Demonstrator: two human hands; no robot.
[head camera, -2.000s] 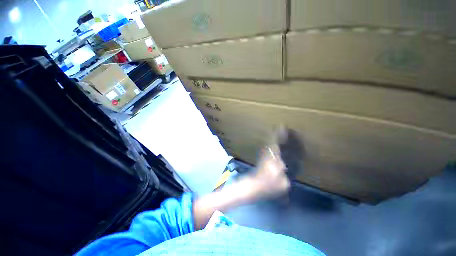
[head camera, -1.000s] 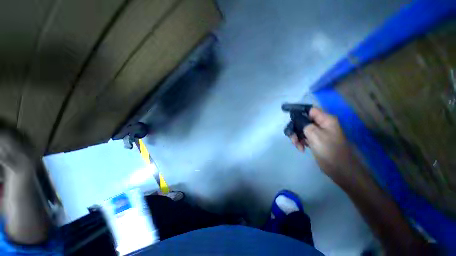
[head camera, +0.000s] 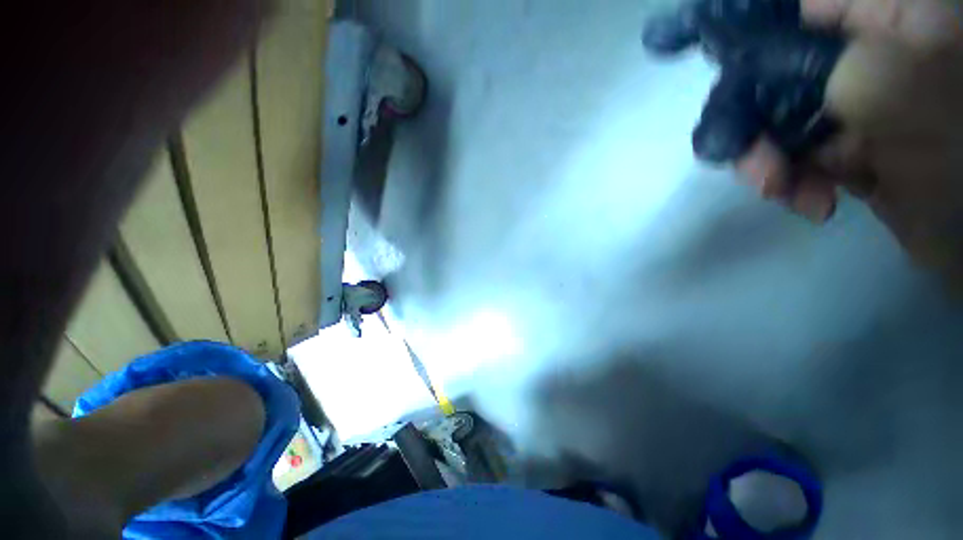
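Note:
My right hand (head camera: 845, 116) is at the upper right, blurred, over the grey floor. Black finger cots (head camera: 760, 79) cover several fingertips, and other fingers are bare. The black shapes run together, so I cannot tell whether it also holds a small dark part. My left forearm (head camera: 158, 438) comes out of a blue sleeve at the lower left. A large dark blurred shape, likely my left hand or wrist (head camera: 106, 116), fills the upper left close to the camera. Its fingers cannot be made out.
Stacked brown cartons (head camera: 227, 211) stand at the left on a grey dolly (head camera: 336, 158) with casters. Yellow floor tape (head camera: 441, 401) runs beside another caster and black bins (head camera: 354, 485) at the bottom. A foot in a blue shoe (head camera: 766, 496) is at the lower right.
The view has swung; the blue-edged brown surface at the right has left the picture. My right hand is higher and nearer. My left arm now fills more of the left side.

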